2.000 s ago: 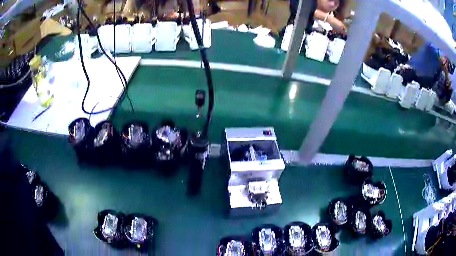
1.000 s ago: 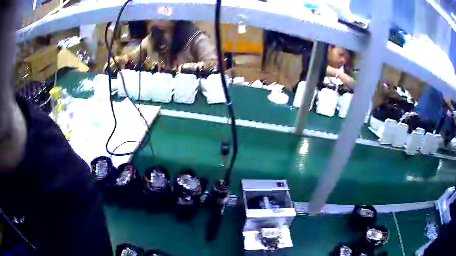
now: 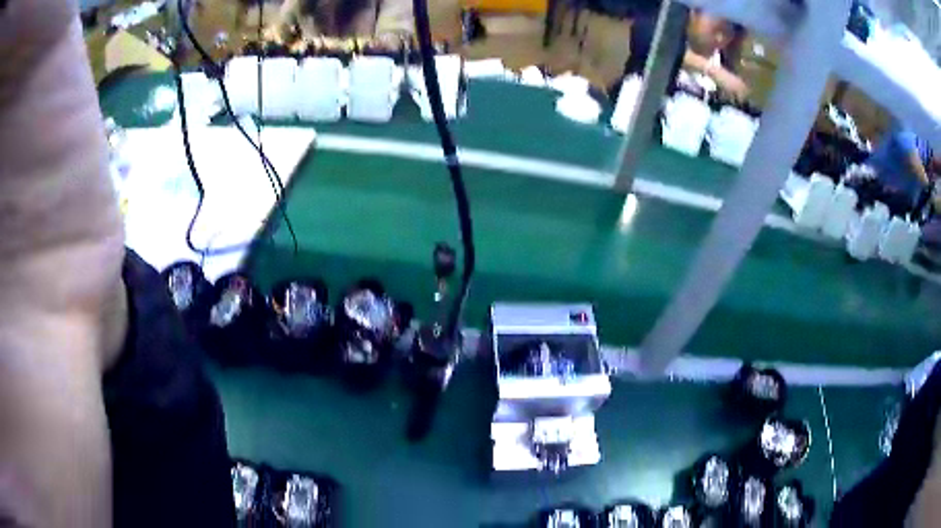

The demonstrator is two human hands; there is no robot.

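Observation:
My left hand and wrist (image 3: pixel 57 268), blurred and very close to the camera, fill the left edge above a dark sleeve. The fingers are cut off, so I cannot see whether it holds anything. A dark sleeve shows at the lower right edge; my right hand is not clearly in view. Round black housings (image 3: pixel 301 307) with silvery boards stand in a row left of the upright black screwdriver (image 3: pixel 431 376). The white-grey screw feeder (image 3: pixel 547 387) stands right of it. More housings (image 3: pixel 781 441) cluster at the right, and others are cut off along the bottom.
A thick black cable (image 3: pixel 446 155) hangs down to the screwdriver. A white sheet (image 3: pixel 248 170) lies at the back left under thin wires. Grey uprights (image 3: pixel 748 196) and a pale rail (image 3: pixel 495 165) cross the green bench. White housings (image 3: pixel 318 88) line the far side. A person sits opposite.
The view has tilted down and up again. My left hand and wrist have come in large at the left edge. A dark sleeve has appeared at lower right. The housings and feeder look unmoved.

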